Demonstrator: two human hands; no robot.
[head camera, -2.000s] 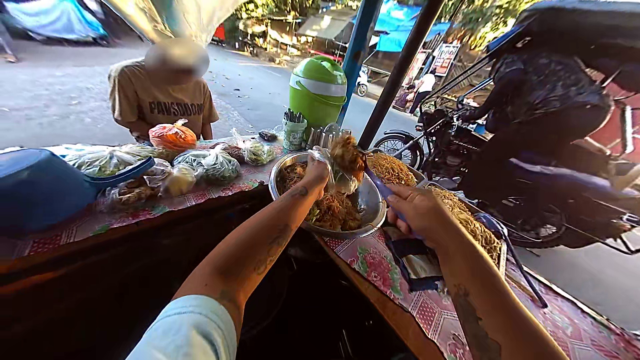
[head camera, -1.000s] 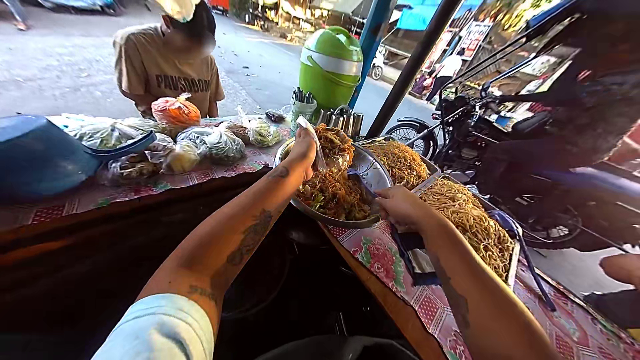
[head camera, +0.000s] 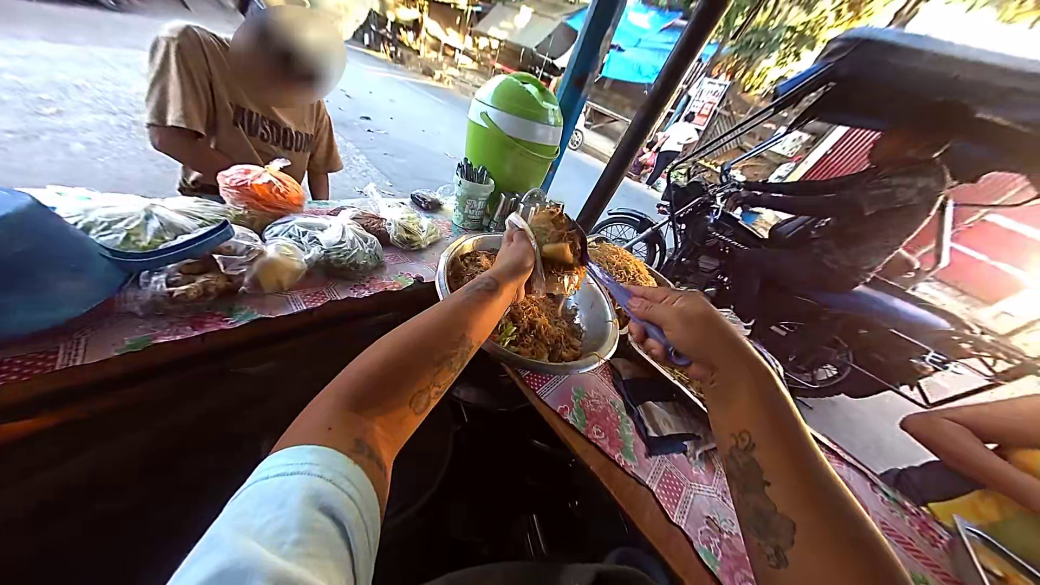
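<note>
My left hand grips a clear plastic bag above a steel bowl of cooked noodles. In my right hand is the purple handle of a serving spoon. Its head, heaped with noodles and what looks like a pale chunk of food, meets the bag's opening, so the bag's contents are partly hidden. Beyond the bowl lie more noodles on a tray, largely covered by my right hand and forearm.
Bagged vegetables and a blue plastic basin line the left counter. A green drink cooler and a utensil cup stand behind the bowl. A person is across the counter; a rider sits on a motorcycle at right.
The spoon has risen from the bowl to the bag with a load of noodles since one second ago. A bare arm and yellow clothing show more fully at the lower right.
</note>
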